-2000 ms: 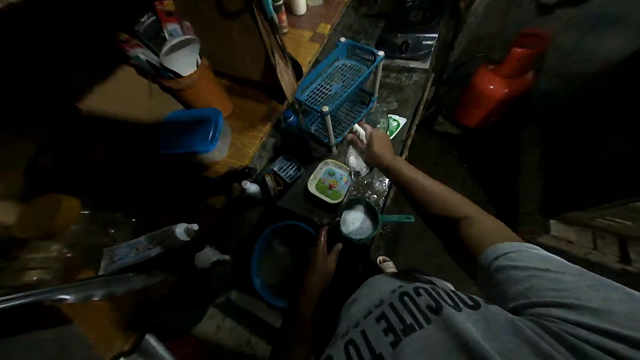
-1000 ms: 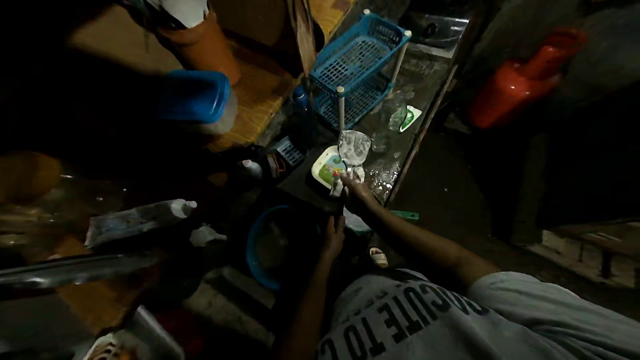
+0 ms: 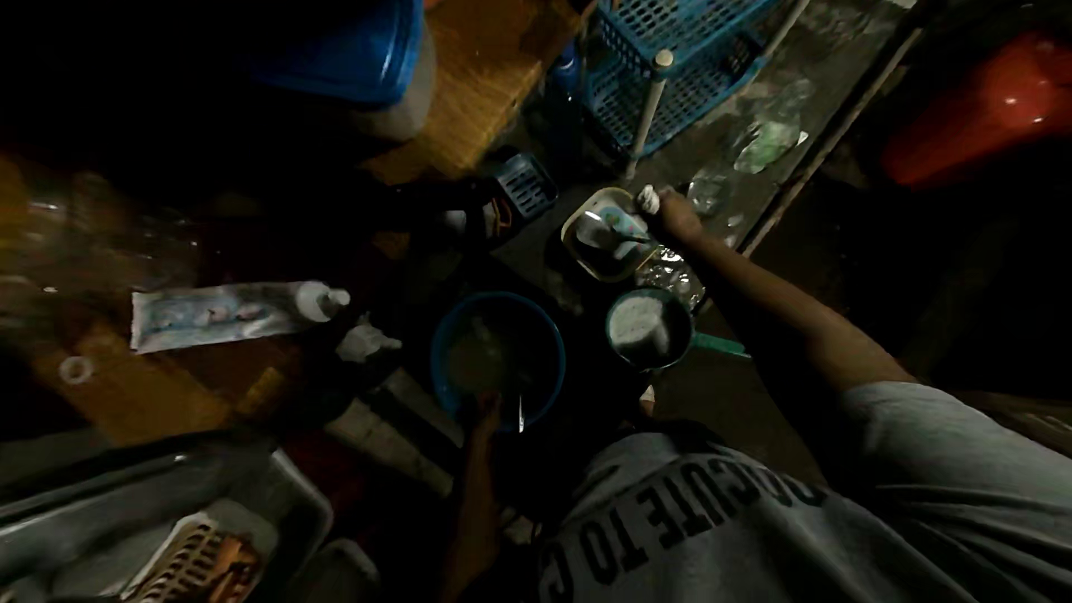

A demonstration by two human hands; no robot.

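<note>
My right hand (image 3: 677, 219) is closed around a whitish crumpled thing (image 3: 648, 200), perhaps a scrubber, at the upper right rim of a yellow-edged plastic dish (image 3: 576, 232). A spoon or ladle (image 3: 596, 233) seems to lie in that dish. Below it stands a round pan with whitish contents (image 3: 636, 325) and a green handle (image 3: 720, 344). My left hand (image 3: 486, 409) reaches to the near rim of a blue basin (image 3: 559, 352) of dark liquid; its fingers are too dark to read. A shiny utensil (image 3: 521, 414) shows beside it.
A blue two-tier plastic rack (image 3: 662, 105) stands at the top, near a clear plastic bottle (image 3: 775, 138). A blue-lidded container (image 3: 368, 59) sits on the wooden table (image 3: 481, 92). A white refill pouch (image 3: 226, 316) lies left, a grey tub (image 3: 301, 490) lower left, a red gas cylinder (image 3: 988, 117) right.
My hands, close together one second ago, are now apart: the left at the basin, the right by the dish. The green-handled pan, partly covered then, shows fully. The view has shifted.
</note>
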